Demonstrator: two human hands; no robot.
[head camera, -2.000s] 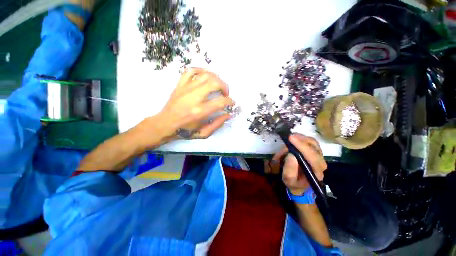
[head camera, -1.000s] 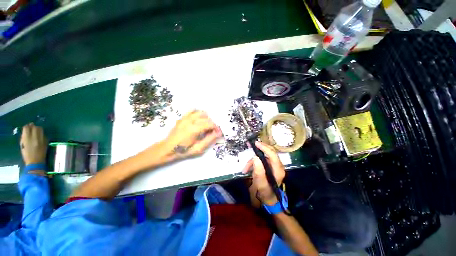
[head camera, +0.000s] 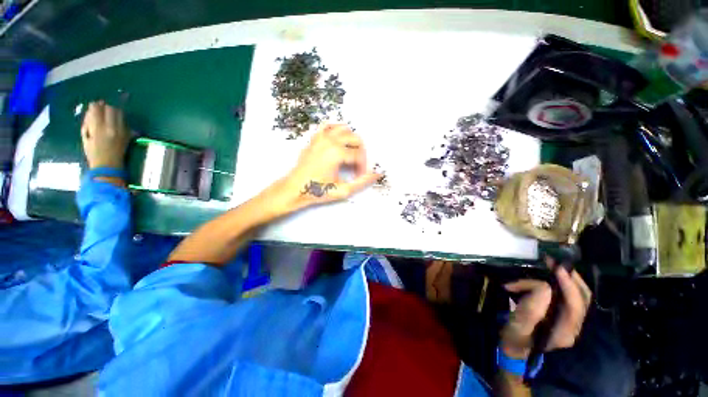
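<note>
My left hand (head camera: 330, 164) is over the white sheet (head camera: 310, 225), fingers curled and thumb pointing right. A small cluster of metal bits (head camera: 379, 177) lies at its fingertips; whether it pinches one is too small to tell. My right hand (head camera: 547, 306), slightly blurred, is below the sheet's front edge, closed around the black soldering iron (head camera: 553, 295). The iron's front end is near the lower rim of the round tan container (head camera: 508, 205); its tip cannot be made out. Dark components (head camera: 303, 93) lie upper left, purple-silver ones (head camera: 475, 159) on the right.
A solder spool (head camera: 161, 167) stands on the green mat (head camera: 186, 85) at left, beside another person's hand (head camera: 105, 136). A black fan (head camera: 559, 108) is at upper right, a yellow sponge (head camera: 681, 240) at far right, and a blurred bottle (head camera: 691, 50) in the upper right corner.
My right hand has moved the iron away from the purple-silver pile, right and down to below the tan container. My left hand stays over the sheet near the small bits. The camera view has shifted.
</note>
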